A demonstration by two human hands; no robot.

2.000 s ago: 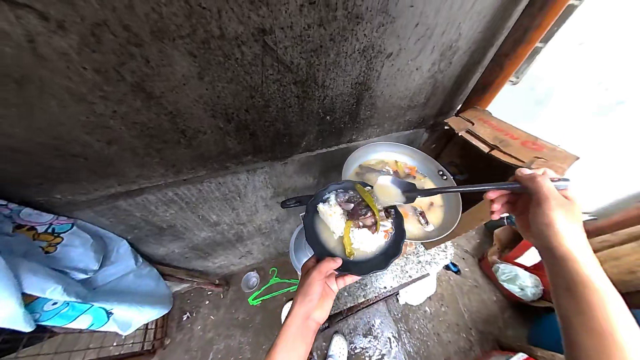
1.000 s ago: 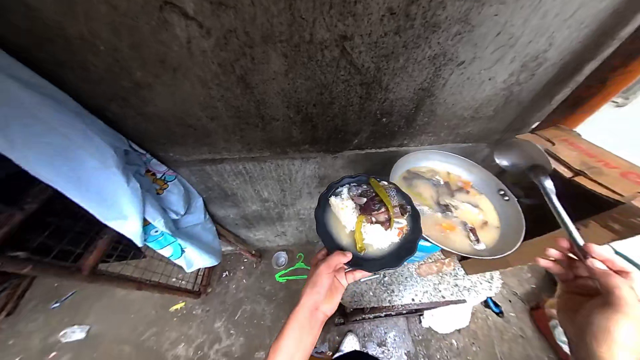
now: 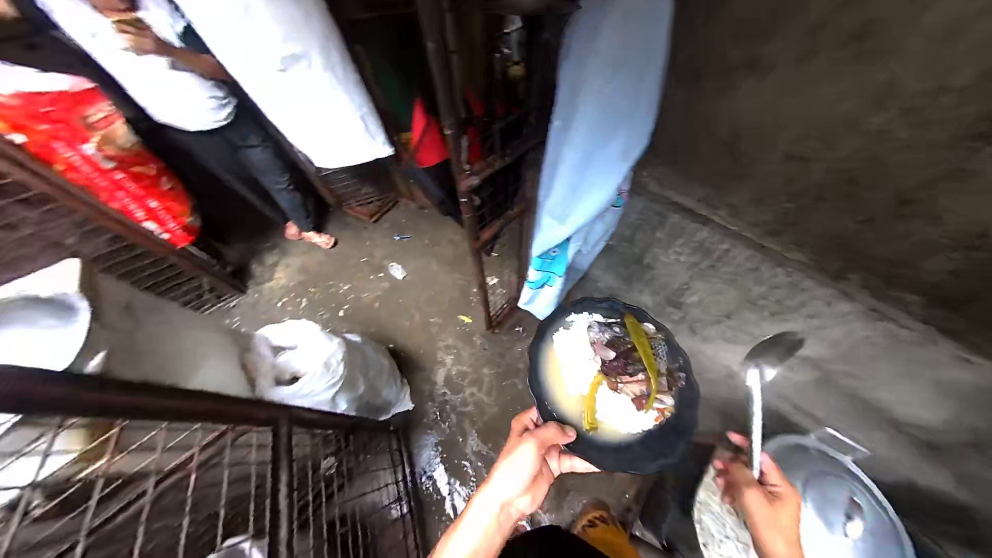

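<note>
My left hand [image 3: 535,457] grips the lower left rim of a black scalloped plate [image 3: 659,453], thumb on top. White rice [image 3: 573,353], pale broth, dark pieces that look like fish or meat and long yellow-green peppers [image 3: 642,360] lie on it. To the right, my right hand [image 3: 756,488] is closed around the handle of a metal ladle [image 3: 771,350], whose bowl points up, clear of the plate. Below and beside that hand is a round silver pot lid [image 3: 841,496] with a knob. What lies under the lid is hidden.
A person in a white shirt [image 3: 186,97] stands at the upper left. Metal mesh railing [image 3: 279,480] runs along the lower left, near a white sack [image 3: 333,372]. A light blue cloth [image 3: 597,139] hangs by a rusty metal frame [image 3: 465,178]. A concrete wall [image 3: 814,194] rises at right.
The view has swung far to the left, away from the open pan of soup. My left hand still holds the plate, and my right hand still holds the ladle, which was over the pan two seconds ago.
</note>
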